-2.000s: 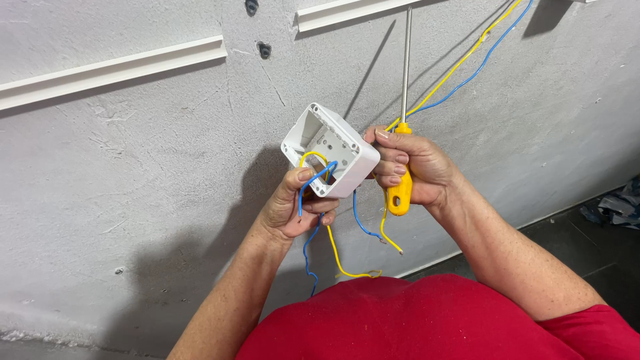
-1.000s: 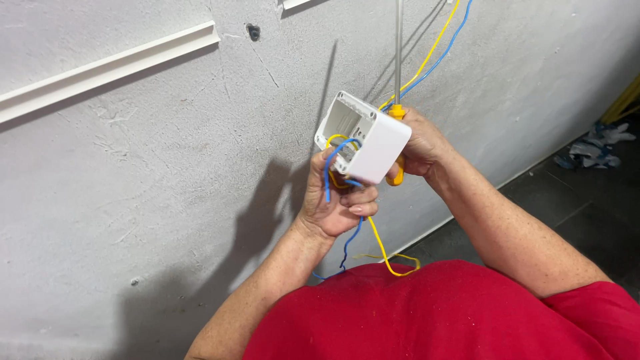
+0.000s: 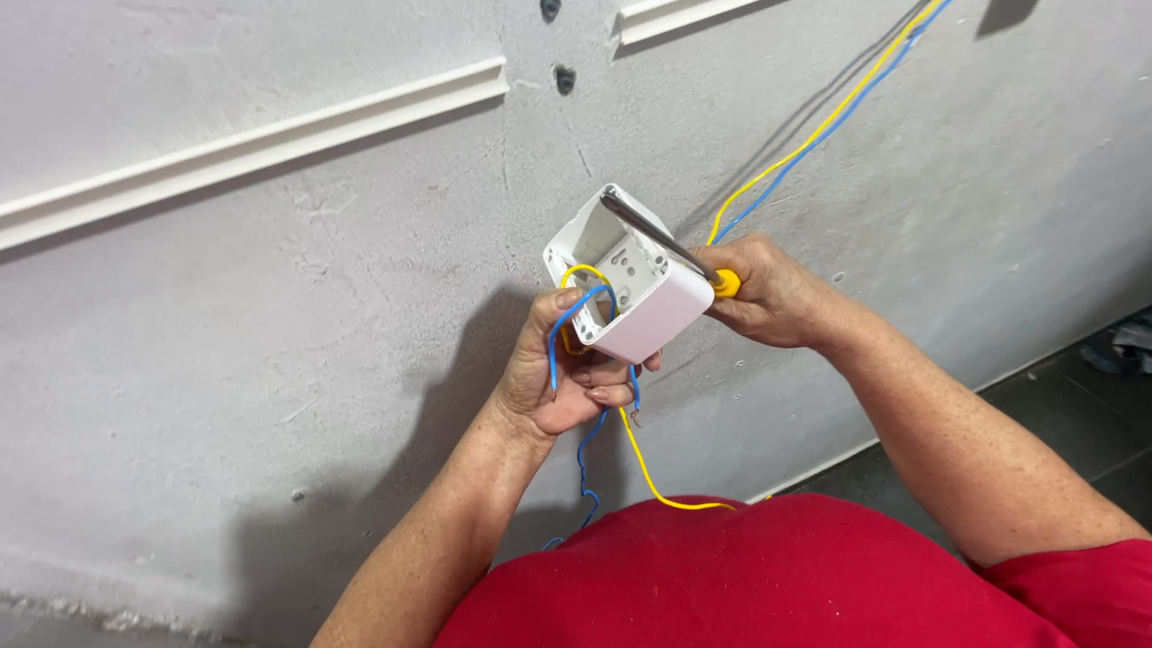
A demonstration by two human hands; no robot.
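Observation:
A white plastic electrical surface box point(image 3: 655, 310), tilted with its open face up and to the left, is held from below by my left hand point(image 3: 567, 369). Yellow wire point(image 3: 585, 268) and blue wire point(image 3: 555, 337) loop out of its opening near my left thumb, and the blue end shows bare copper. My right hand point(image 3: 765, 292) grips a screwdriver by its yellow handle point(image 3: 726, 283), which is mostly hidden in the fist. The metal shaft point(image 3: 661, 238) crosses the box's rim, with its tip at the top corner. More blue and yellow wire hangs below the box.
White trunking point(image 3: 252, 153) runs along the grey wall at the left, and another piece point(image 3: 684, 18) is at the top. Two dark wall plugs point(image 3: 564, 79) sit between them. Yellow and blue wires point(image 3: 832, 121) stretch to the upper right. Crumpled material point(image 3: 1132, 340) lies on the dark floor.
The screwdriver, upright beside the box in both earlier frames, has swung over to the left, and its shaft now lies across the box's rim. My left hand still holds the box.

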